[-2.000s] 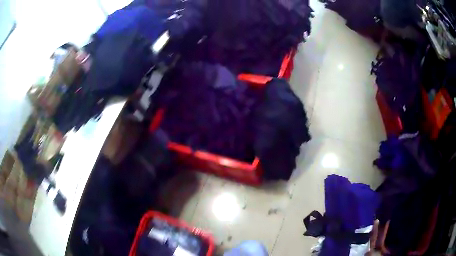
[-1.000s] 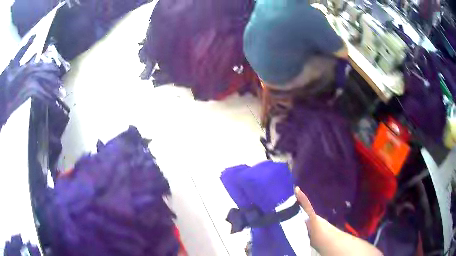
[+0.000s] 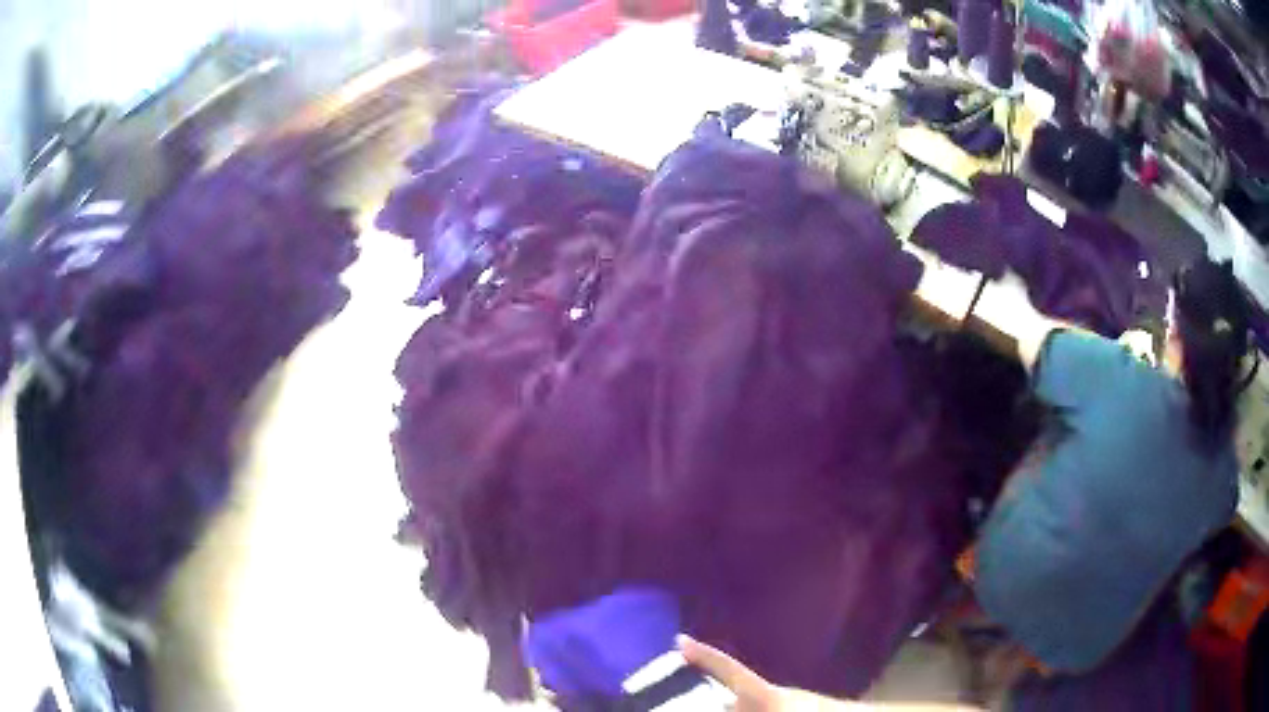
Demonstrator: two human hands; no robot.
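Observation:
A bundle of bright violet-blue cut fabric (image 3: 601,640) is at the bottom edge of the view, with a white edge and a dark strip beside it, partly cut off by the frame. My right hand (image 3: 738,682) comes in from the bottom right and holds the bundle at its right side; only the thumb side and part of the forearm show. The bundle is in front of a large heap of dark purple garments (image 3: 724,376). My left hand is out of the picture.
A person in a teal shirt (image 3: 1113,487) sits at the right by a sewing machine (image 3: 849,132). A white table (image 3: 640,91) and a red basket (image 3: 557,31) are behind the heap. More purple cloth (image 3: 181,334) is at the left, beside the pale floor (image 3: 320,515).
The view has moved along the aisle, and the large purple heap now fills the middle. The seated person has shifted to the right. The bundle sits lower, still in my right hand.

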